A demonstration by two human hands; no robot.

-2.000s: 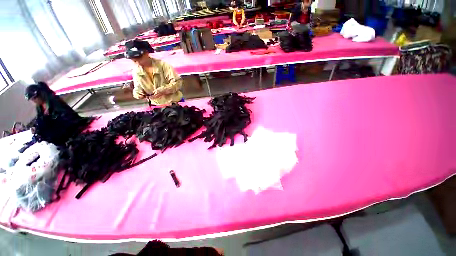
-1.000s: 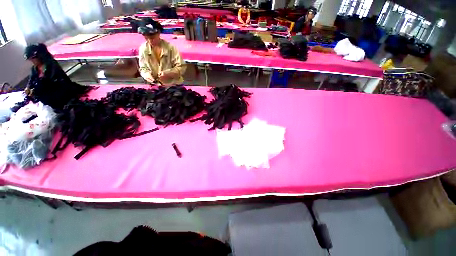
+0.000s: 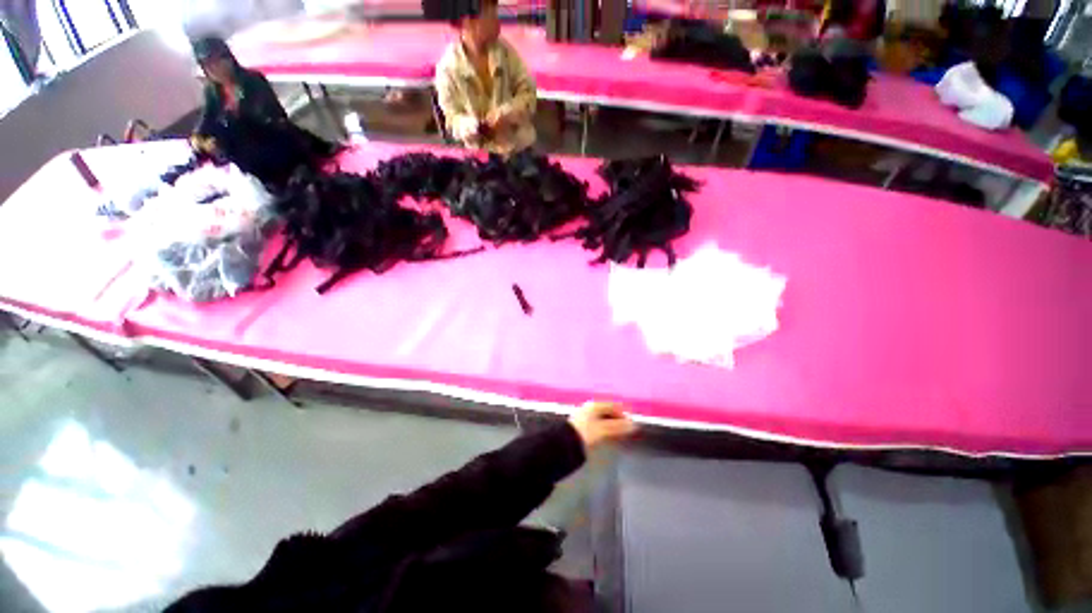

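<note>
My left hand (image 3: 602,423) is small and blurred at the near edge of the pink-covered table (image 3: 910,347). It rests on the white-edged border with nothing visible in it, at the end of a dark sleeve reaching from the lower left. My right hand is not in view. A bright heap of white pieces (image 3: 697,303) lies on the table beyond my left hand. A small dark object (image 3: 522,298) lies left of the heap. Tangled black strips (image 3: 641,210) lie in bundles along the far side.
Grey panel stacks (image 3: 719,539) stand low by the table's near side, with a brown carton (image 3: 1066,527) at right. A clear plastic bag (image 3: 210,234) lies on the table's left. Two people, one in a beige jacket (image 3: 489,96), are at the far side. Another pink table (image 3: 671,90) is behind.
The view has swung left and down, so the table's things appear shifted right and higher. My left arm has come into view, with its hand on the table edge.
</note>
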